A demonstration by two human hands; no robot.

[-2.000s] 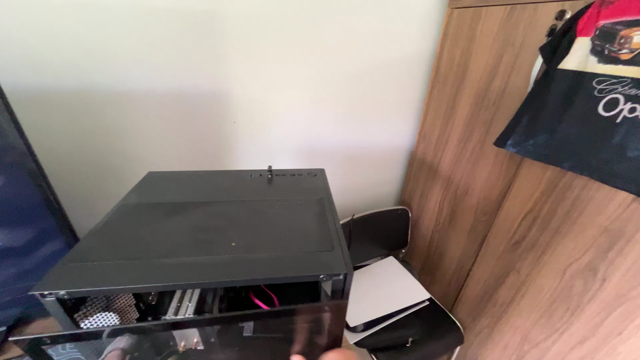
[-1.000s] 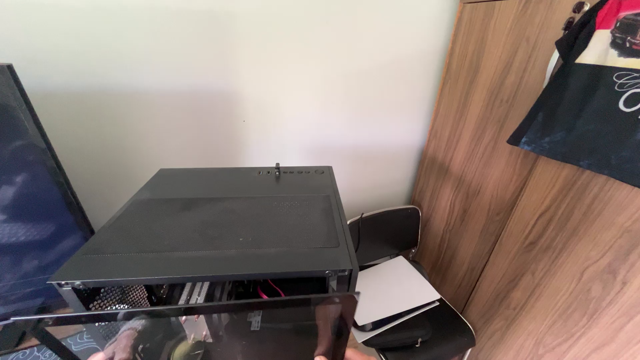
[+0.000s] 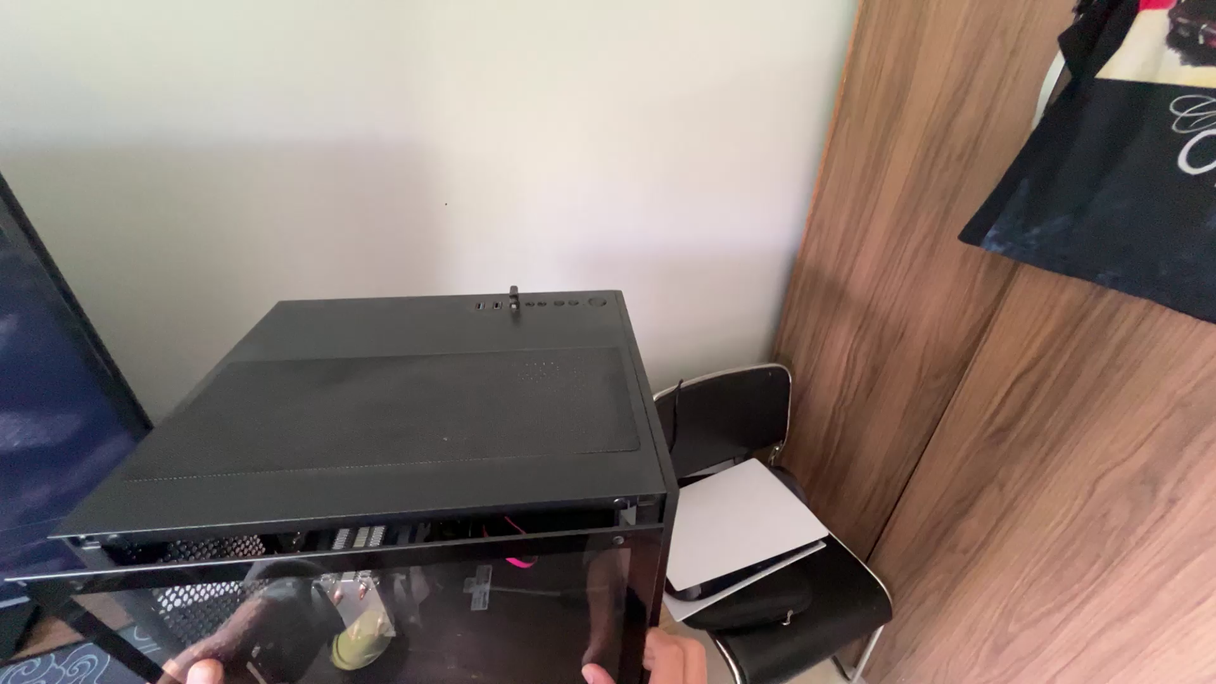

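Observation:
A black computer case stands before me, with ports and a small plugged-in dongle at the far edge of its top. Against its near side is a tinted glass side panel, its top edge a little below the rim, leaving a gap; a pink cable shows inside. At the bottom left, my left hand holds the panel's left part, mostly out of frame. My right hand grips the panel's right edge, fingers outside and thumb at the glass. Both arms are reflected in the glass.
A dark monitor is at the left, above a patterned mat. Right of the case, a black chair holds a white game console. Behind it stand wooden wardrobe doors with a hanging dark T-shirt. A pale wall is behind.
The glass panel has come up closer against the open side of the case, and the gap above it is narrower than one second ago. Both hands still hold it.

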